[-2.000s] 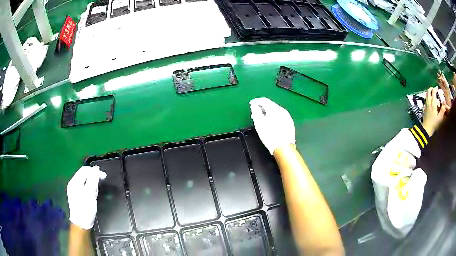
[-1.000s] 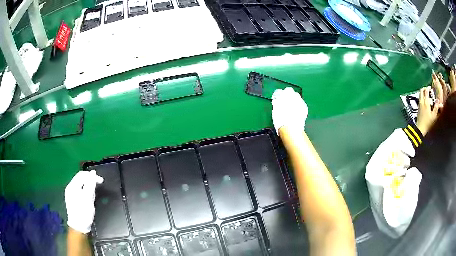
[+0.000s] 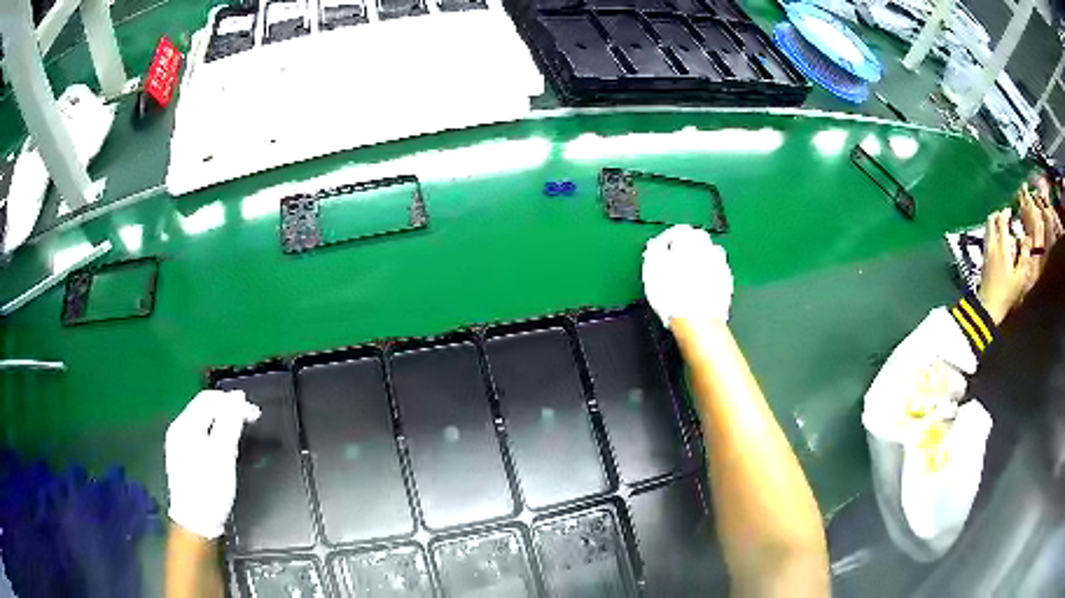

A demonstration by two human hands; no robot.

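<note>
The black blister tray (image 3: 450, 438) lies in front of me, with bare upper pockets and clear-looking, patterned parts in several lower pockets. My gloved left hand (image 3: 208, 461) is closed on its left rim. My gloved right hand (image 3: 687, 278) is above the tray's upper right corner, at the lower edge of a phone middle frame (image 3: 619, 196) on the green surface; its fingertips are hidden, so I cannot tell its grip. A second middle frame (image 3: 300, 222) lies upper left, a third (image 3: 76, 294) at far left, and one more (image 3: 884, 181) at far right. A small blue piece (image 3: 561, 188) lies between two frames.
A white tray (image 3: 350, 99) with dark parts and stacked black trays (image 3: 666, 53) stand beyond the line. Blue reels (image 3: 829, 49) are at upper right. A blue pile (image 3: 70, 526) is at lower left. Another person's hands (image 3: 1010, 251) and white sleeve are at the right.
The two left middle frames have moved left along the green surface. The frame by my right hand has turned slightly flatter. The small blue piece now shows. My left hand stays at the tray's rim.
</note>
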